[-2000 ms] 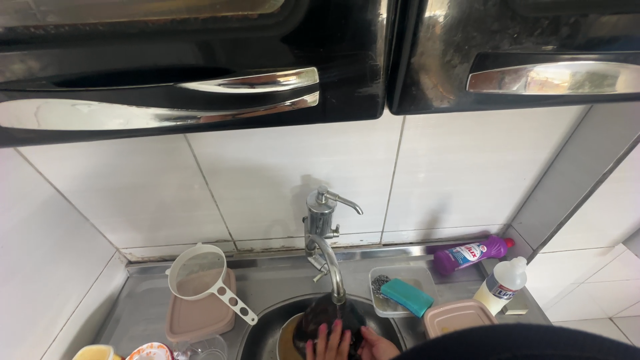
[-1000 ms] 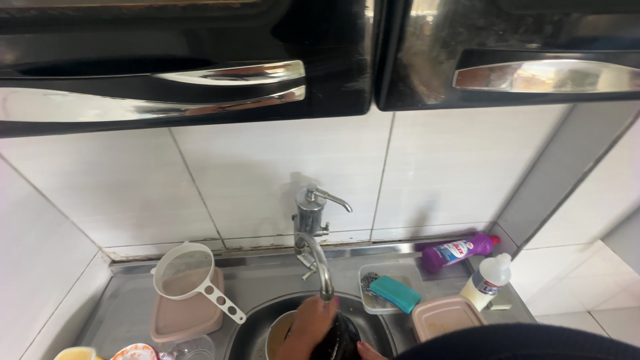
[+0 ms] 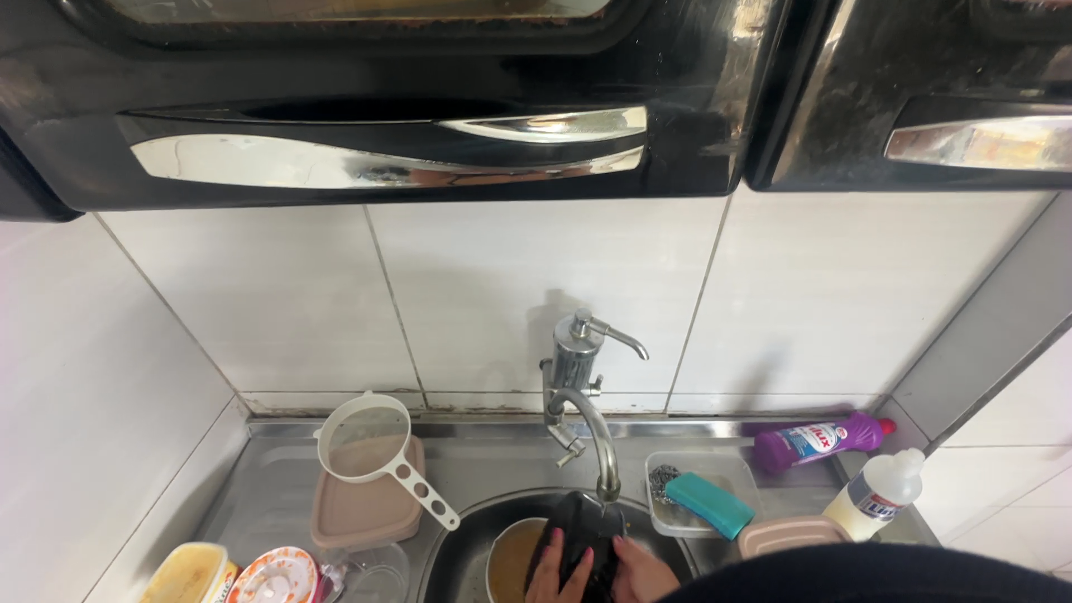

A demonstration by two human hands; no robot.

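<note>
Under the spout of the chrome faucet (image 3: 605, 469), over the sink, a dark, glossy object (image 3: 584, 528) is held; its kind cannot be made out. My left hand (image 3: 559, 574) lies with spread fingers across its near face. My right hand (image 3: 641, 574) grips its right side. A round bowl with brownish contents (image 3: 512, 563) sits in the steel sink (image 3: 448, 548), left of the dark object and partly hidden by it. To the right, a teal sponge (image 3: 710, 504) and a steel wool scourer (image 3: 664, 483) lie in a clear plastic tray (image 3: 729, 469).
A white strainer (image 3: 364, 435) rests on a pinkish plastic container (image 3: 360, 511) at left. Nearer are a yellowish tub (image 3: 186, 578) and an orange-white lid (image 3: 275, 578). Right are a purple bottle (image 3: 816, 442), a white bottle (image 3: 879, 494) and another pinkish container (image 3: 791, 533). Black cabinets (image 3: 402, 84) overhang.
My left hand has moved from near the faucet spout down onto the face of the dark object. That object now shows more fully under the spout than one second ago.
</note>
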